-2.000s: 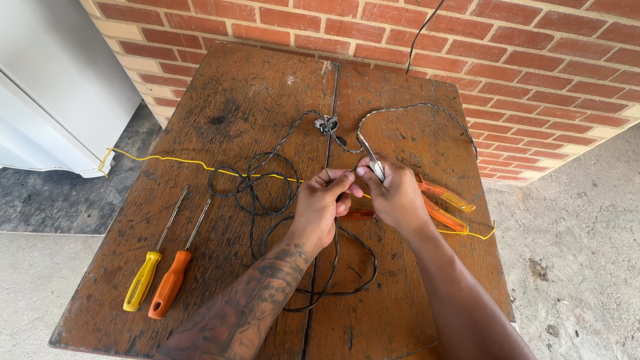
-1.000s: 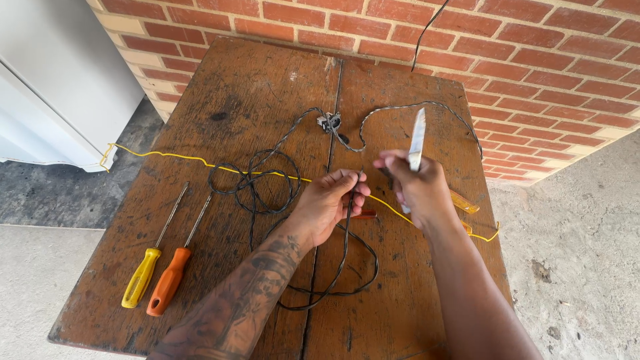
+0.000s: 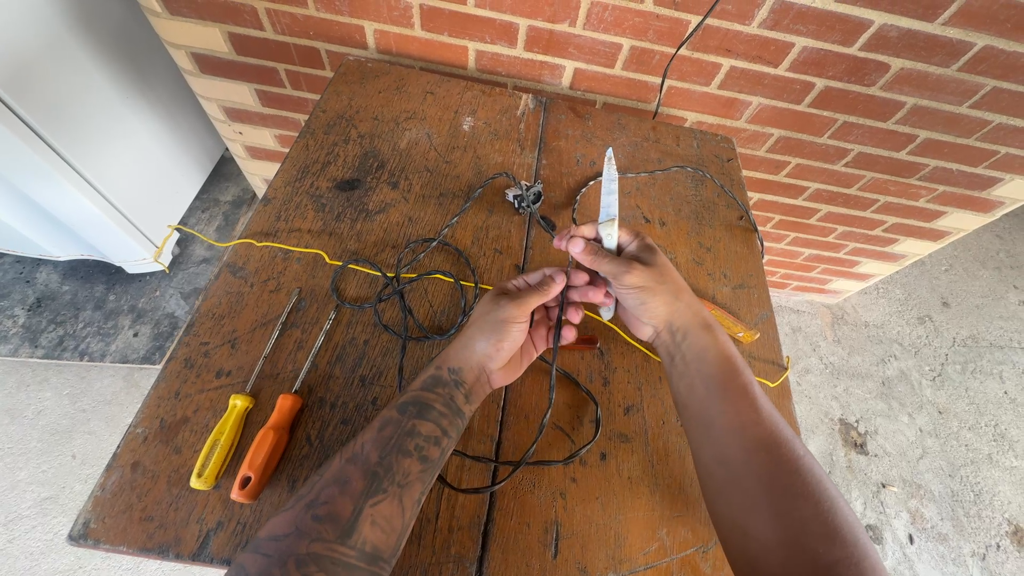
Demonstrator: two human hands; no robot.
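My left hand [image 3: 532, 320] grips a dark twisted electrical cord [image 3: 552, 392] between thumb and fingers near the middle of the table. Just to its right, my right hand [image 3: 628, 268] holds a knife, its whitish blade [image 3: 609, 188] pointing up and away from me; the thumb and forefinger also meet at the cord just above my left hand. The cord's loops lie on the wooden table, and beyond my hands a small grey and black electrical fitting [image 3: 524, 197] sits among its strands. A yellow wire [image 3: 296, 249] runs across the table and passes beneath my hands.
A yellow-handled screwdriver [image 3: 222, 442] and an orange-handled screwdriver [image 3: 268, 448] lie at the left of the wooden table [image 3: 640, 496]. An orange tool handle [image 3: 730, 322] shows beyond my right forearm, and a red piece [image 3: 582, 342] is near my left hand. A brick wall [image 3: 592, 44] stands behind.
The knife, mostly hidden in my right hand two seconds ago, now stands with its blade up. Since one second ago, my right hand has come back leftward to the cord beside my left hand.
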